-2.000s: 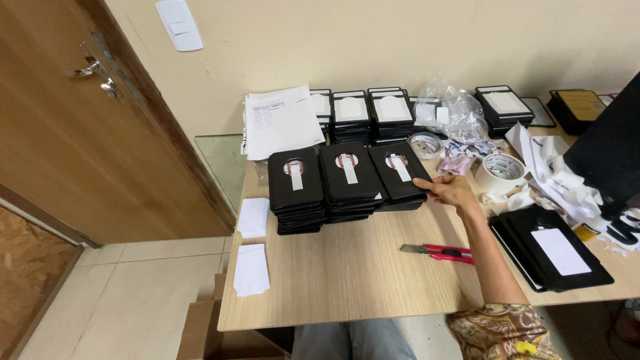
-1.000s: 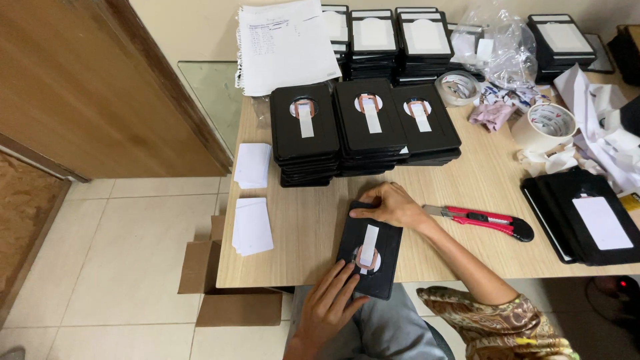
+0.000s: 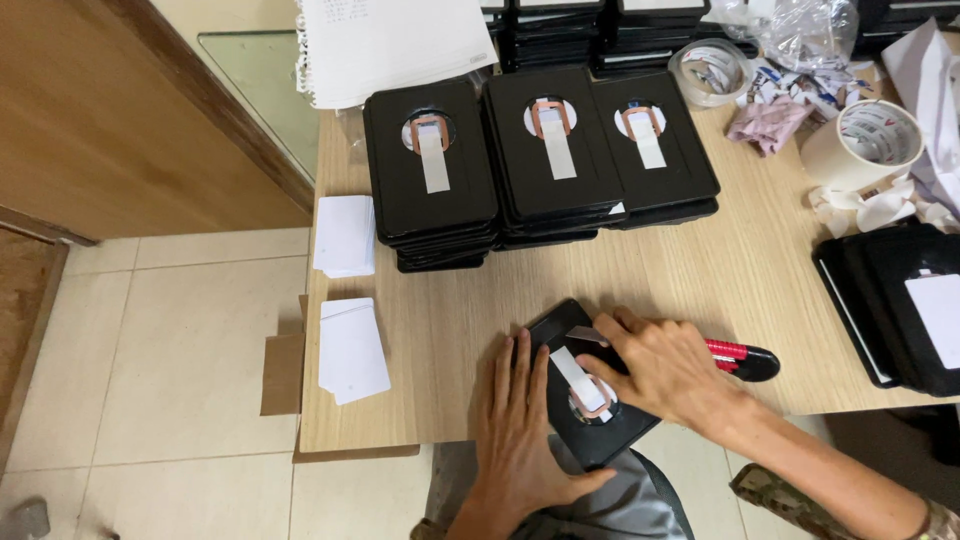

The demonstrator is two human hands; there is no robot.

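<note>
A black rectangular plastic piece lies tilted over the table's front edge, with a round opening, a copper-coloured coil and a white strip on it. My left hand rests along its left side, fingers spread on its edge and surface. In my right hand is a red and black utility knife, its blade over the upper part of the piece. The right fingertips are close to the white strip. Behind stand stacks of similar black pieces, with coils and strips on top.
White cards lie in two piles at the table's left. A printed sheet is behind them. Rolls of tape, a clear plastic bag and paper scraps are at the back right. More black pieces lie at the right edge.
The right hand first touched the right stack, then held a black piece at the front edge together with the left hand. Now the right hand has taken hold of the utility knife, which lay on the table.
</note>
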